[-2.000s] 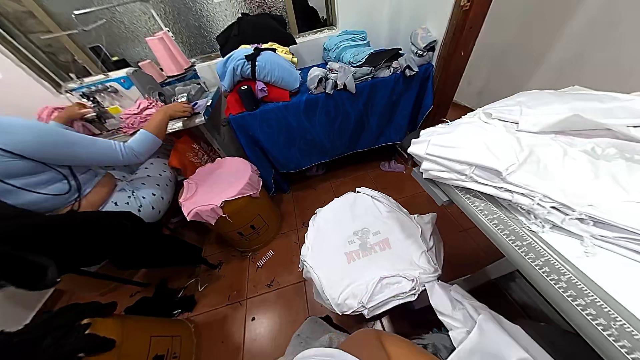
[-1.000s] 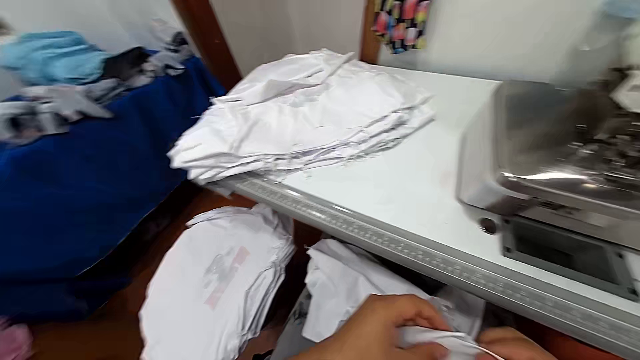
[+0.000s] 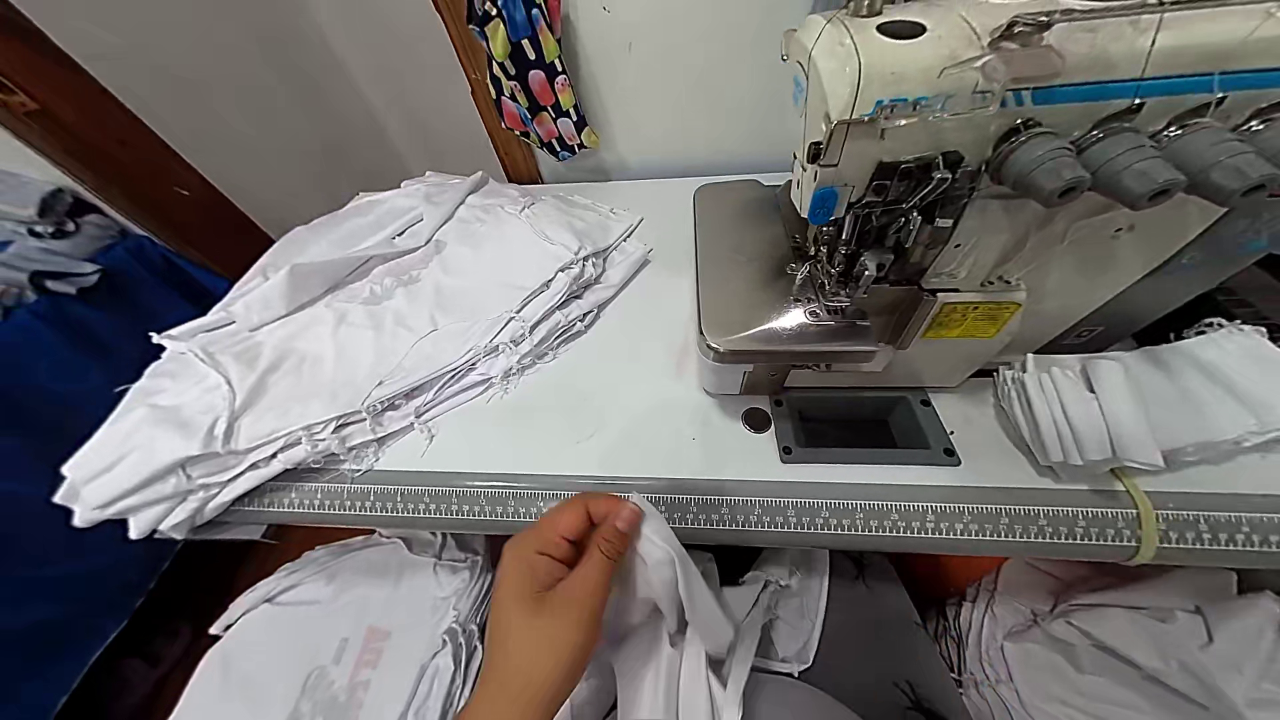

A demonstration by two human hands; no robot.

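Observation:
My left hand pinches the edge of a white fabric piece between thumb and fingers, just at the table's ruler edge. The cloth hangs down over my lap. My right hand is out of view. Ahead and to the right stands an overlock sewing machine with a shiny metal plate. On the table's left lies a stack of white sewn garments with loose threads along its side. A pile of folded white fabric strips lies right of the machine.
The table edge carries a printed ruler strip with a yellowish band around it. Printed white pieces are stacked below at left, more white cloth below at right. A blue cloth covers a surface at far left.
The view has swung right to the sewing machine. One second ago both hands were together on white cloth; now only my left hand shows, holding its edge up by the table edge.

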